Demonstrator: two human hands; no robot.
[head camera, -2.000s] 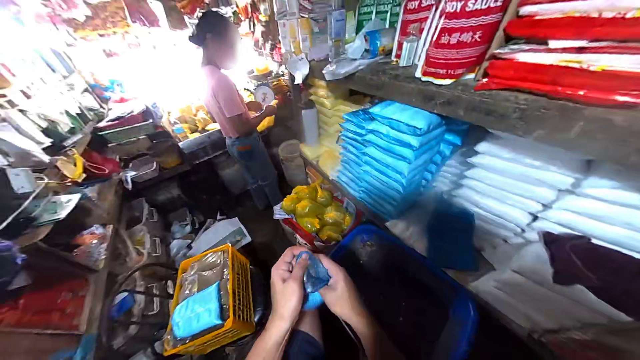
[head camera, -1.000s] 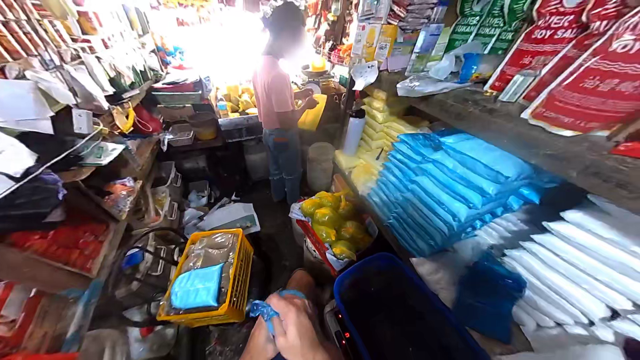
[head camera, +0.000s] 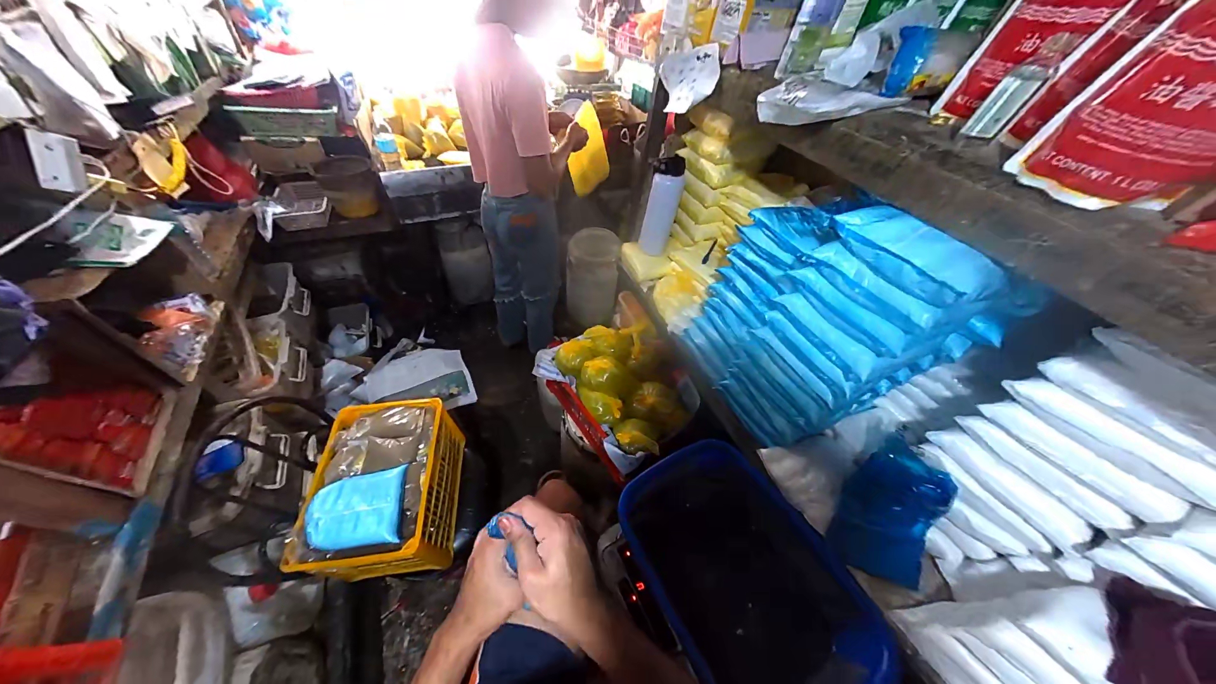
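Note:
My left hand (head camera: 491, 579) and my right hand (head camera: 556, 560) are pressed together above my lap, both closed on a blue plastic bag (head camera: 513, 554). Only a twisted bit of the bag shows between the fingers; the rest is hidden by the hands. Left of them, a yellow plastic crate (head camera: 442, 494) holds brown-grey filled bags with one light blue packet (head camera: 358, 509) on top. To their right stands a large blue-rimmed plastic tub (head camera: 860, 608) with a dark inside. A device with a red digital display (head camera: 638, 586) sits between my right arm and the tub.
Yellow-green bagged bundles (head camera: 608, 380) fill a container ahead. Blue packets (head camera: 826, 304), white packets (head camera: 1064, 456) and yellow packets (head camera: 708, 171) are stacked on the right below a ledge (head camera: 912, 142). Another person (head camera: 513, 171) stands ahead holding a yellow bag (head camera: 588, 152). Papers (head camera: 418, 377) lie on the floor.
Two seconds ago a puffed blue bag showed between my hands; now they are clasped around it and little shows. The other person's yellow item has come further into view. The view has shifted.

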